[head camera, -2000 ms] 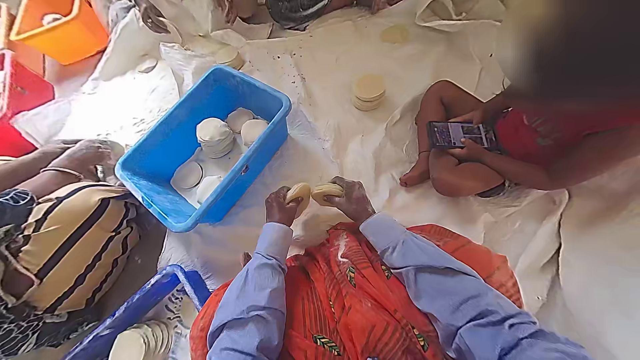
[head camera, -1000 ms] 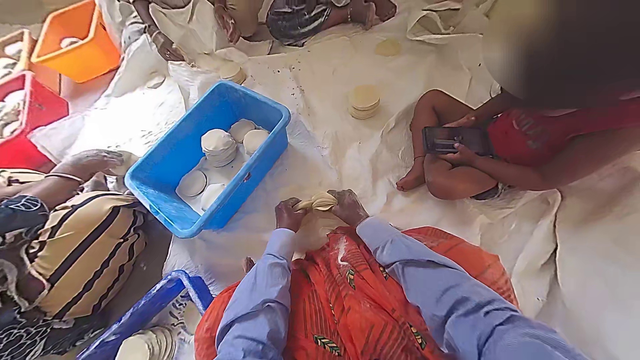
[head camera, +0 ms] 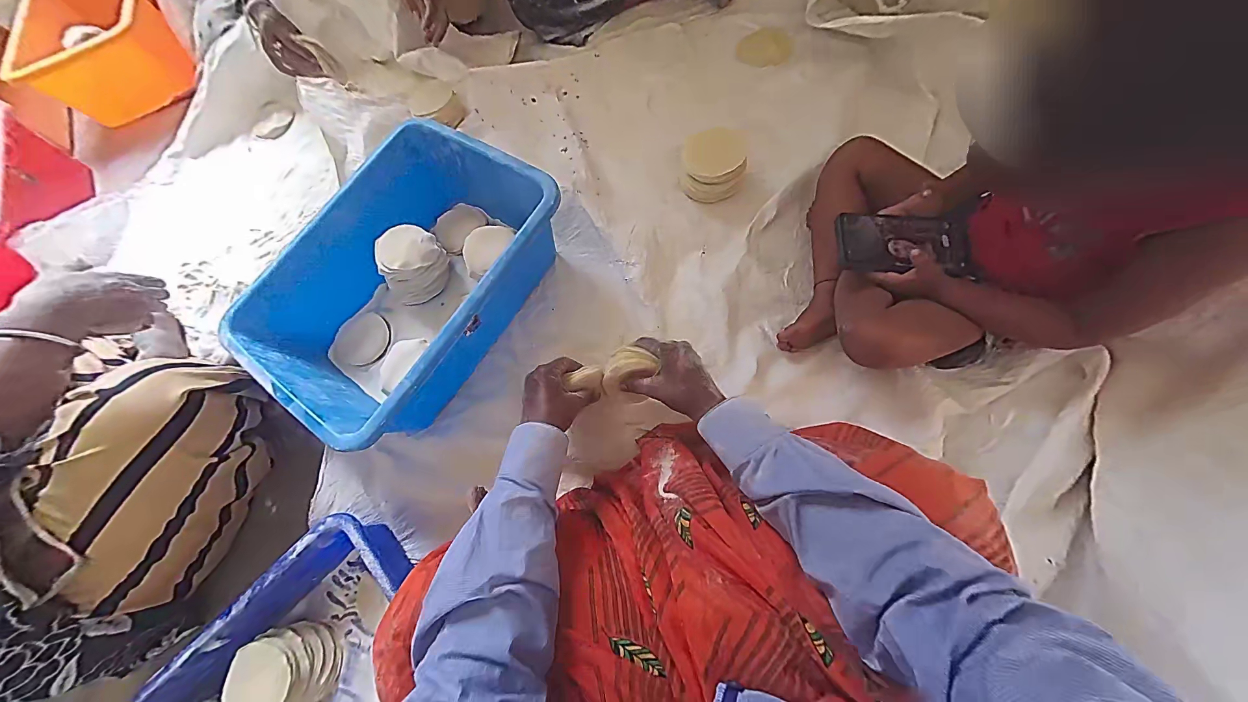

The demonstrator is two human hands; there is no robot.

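Just above my red patterned cloth, my left hand (head camera: 558, 392) grips a small bundle of thin round dough discs (head camera: 583, 378). Close on its right, my right hand (head camera: 680, 375) holds another bent bundle of dough discs (head camera: 630, 365). The two bundles meet or nearly meet between my hands. Up and to the left stands a blue plastic tub (head camera: 487, 346) with several floury stacks of discs (head camera: 409, 258) in it. A pale yellow stack of discs (head camera: 715, 161) rests on the cloth sheet beyond my right hand.
On the right a seated person holds a phone (head camera: 902, 244). Another person's hand (head camera: 88, 302) is at the left, others at the top. A darker blue tub (head camera: 263, 585) with discs (head camera: 283, 663) stands lower left. An orange tub (head camera: 127, 73) and a red tub (head camera: 39, 185) stand upper left.
One second ago the discs between my hands looked like one twisted bundle; now two bundles show, one in each hand. Both hands stay in about the same place.
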